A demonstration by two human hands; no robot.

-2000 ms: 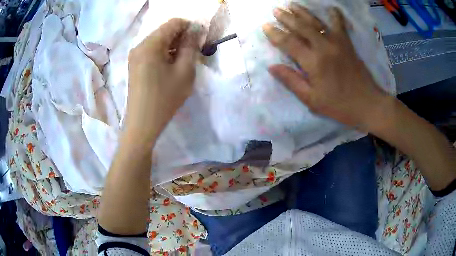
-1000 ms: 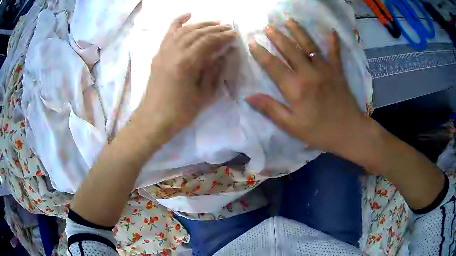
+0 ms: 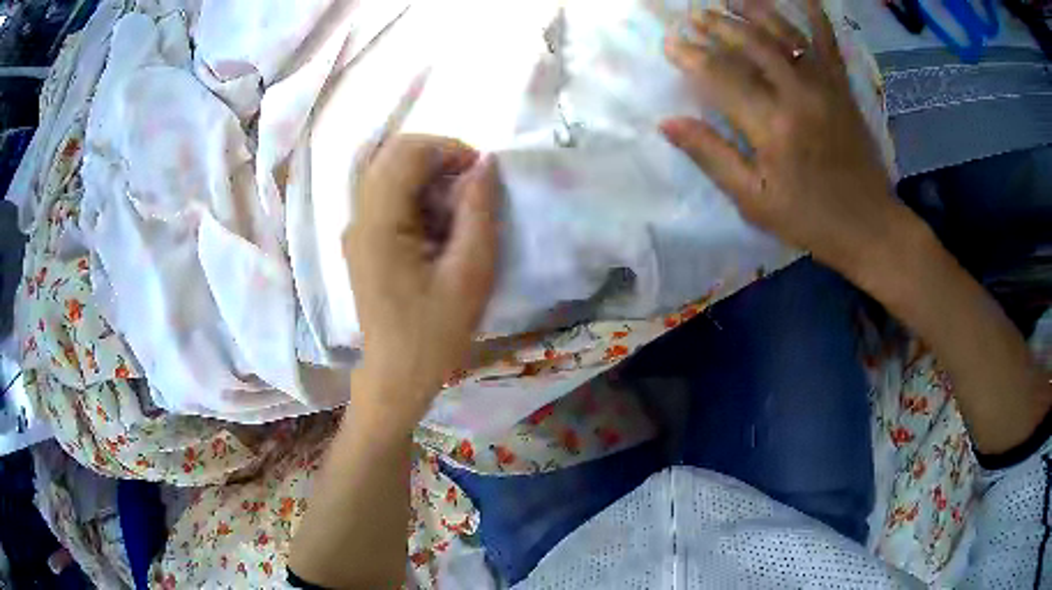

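Observation:
The fabric wrong side (image 3: 577,213), whitish with faint pinkish spots, lies spread over the table in front of me. Its top middle is washed out by glare. My left hand (image 3: 427,231) is at the middle, thumb and curled fingers pinching a bit of this fabric. My right hand (image 3: 784,138) lies on the fabric at the upper right, fingers spread and palm down, slightly blurred. A small dark patch (image 3: 611,288) shows near the fabric's lower edge. The needle area cannot be made out.
Printed fabric, right side, with orange flowers (image 3: 69,311) hangs at the left and over my jeans-clad lap (image 3: 761,392). Blue-handled scissors (image 3: 960,25) lie at the upper right, above the ruler scale on the table edge (image 3: 969,90). A deep blue edge (image 3: 141,530) shows lower left.
My left hand has moved down, away from the glare, and its fingers have curled in. My right hand has moved up and right. The folds at left have shifted right.

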